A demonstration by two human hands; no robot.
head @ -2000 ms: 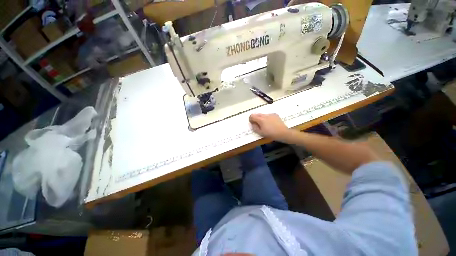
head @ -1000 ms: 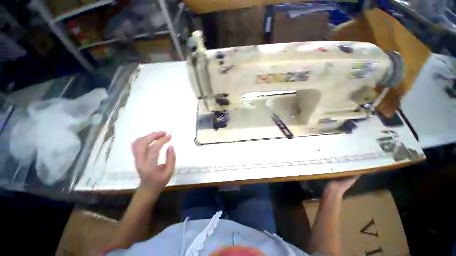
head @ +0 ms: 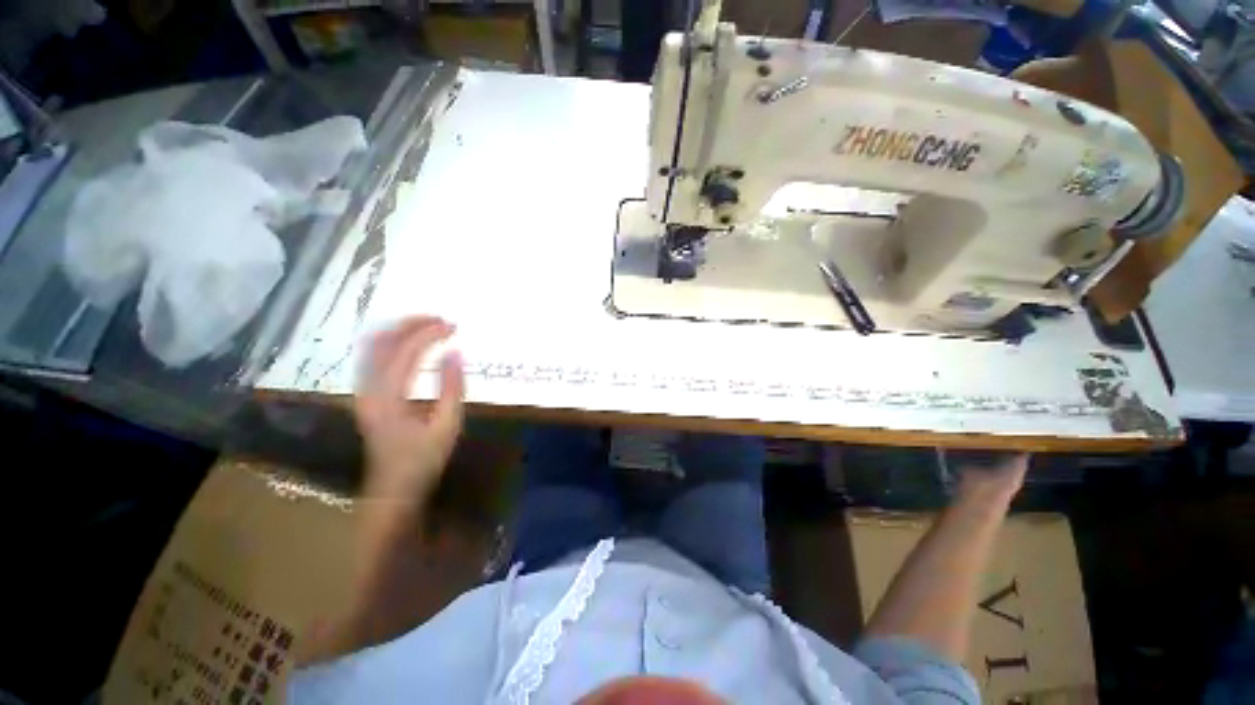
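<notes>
The cream ZHONGGONG sewing machine (head: pixel 881 145) stands on the white sewing table (head: pixel 509 248). Its presser foot (head: pixel 680 255) has no fabric visible under it. Black thread snips (head: pixel 846 298) lie on the machine bed under the arm. My left hand (head: pixel 410 400) is over the table's front edge left of the machine, fingers apart and blurred, holding nothing. My right hand (head: pixel 992 475) is at the underside of the table's front edge on the right; its fingers are mostly hidden.
A crumpled white plastic bag (head: pixel 207 227) lies on the glass-topped side table (head: pixel 69 310) at left. Cardboard boxes stand on the floor at left (head: pixel 193 592) and right (head: pixel 1039 592). Another white table (head: pixel 1218 317) is at the far right.
The view has shifted. My right hand moved from the tabletop at the front edge to beneath the edge at right. My left hand came into view and stays open at the table's left front.
</notes>
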